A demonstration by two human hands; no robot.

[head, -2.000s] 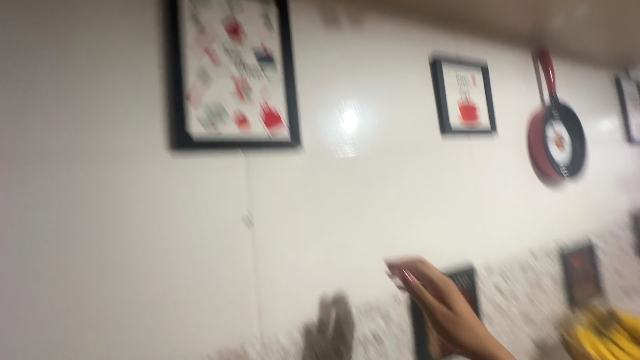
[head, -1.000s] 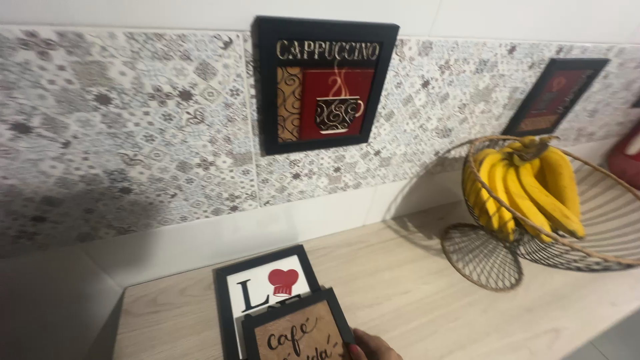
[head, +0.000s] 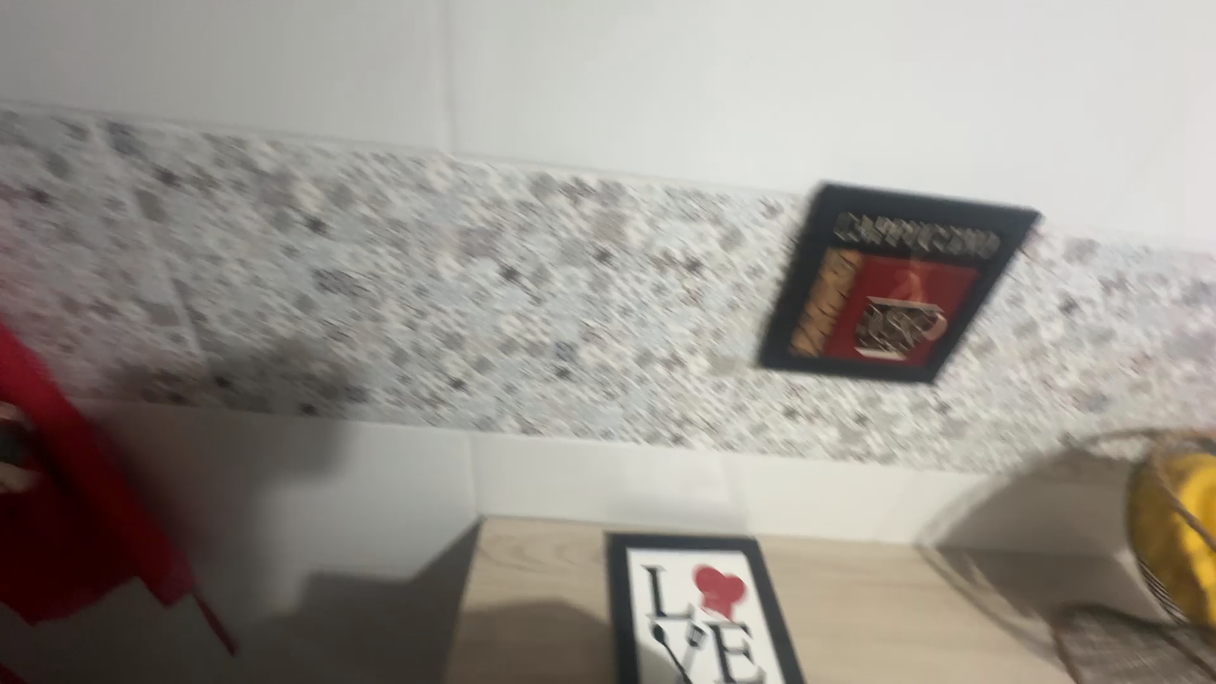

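Note:
Neither of my hands shows in the head view now. A black-framed picture with a red heart-like shape and lettering [head: 705, 608] lies on the light wooden counter [head: 541, 570] at the bottom middle. Above and to its right, a black-framed picture of a coffee cup [head: 898, 285] hangs on the patterned tile band [head: 532, 294]. At the left edge is a blurred bright red item [head: 85, 494], cut off by the frame; what it is, I cannot tell.
A wire fruit basket [head: 1164, 579] with yellow bananas [head: 1183, 532] stands on the counter at the right edge. The counter's left end meets a dark shadowed area. White wall tiles [head: 665, 85] rise above the patterned band.
The view has swung left. The hand at the small café picture a second ago is out of view, and so is that picture. The red item has come into view at the left.

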